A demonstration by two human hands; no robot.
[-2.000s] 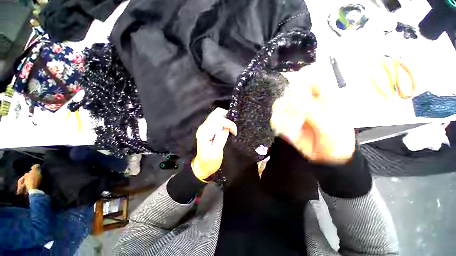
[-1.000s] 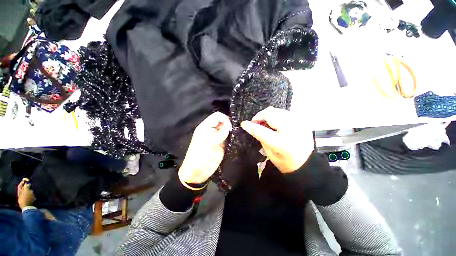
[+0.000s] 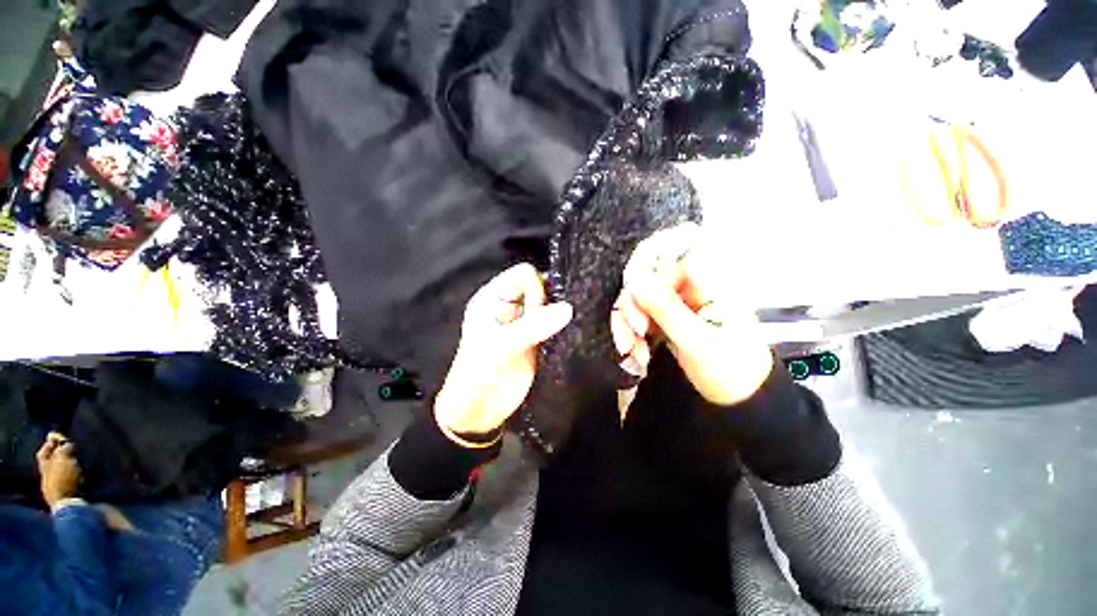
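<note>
The dark garment (image 3: 397,181) lies over the table and hangs down in front of me, its smooth black side to the left and its speckled side to the right. A glittering sequin trim (image 3: 583,181) runs along its edge. My left hand (image 3: 496,349) pinches the garment at the trim between thumb and fingers. My right hand (image 3: 686,315) is just right of the trim, over the speckled cloth, with thumb and fingertips pressed together. A needle or thread is too small to make out. A small pale label (image 3: 627,397) shows below my right hand.
A loose black sequin heap (image 3: 247,229) and a floral bag (image 3: 102,175) are at left. Orange-handled scissors (image 3: 962,175), a thin dark tool (image 3: 814,157) and a blue patterned pouch (image 3: 1047,244) lie at right. Another person's hand (image 3: 58,469) shows at lower left, near a wooden stool (image 3: 271,511).
My right hand was raised and blurred, then came down to the trim, and now sits slightly right of it. My left hand stays at the trim. The garment has shifted slightly up and left.
</note>
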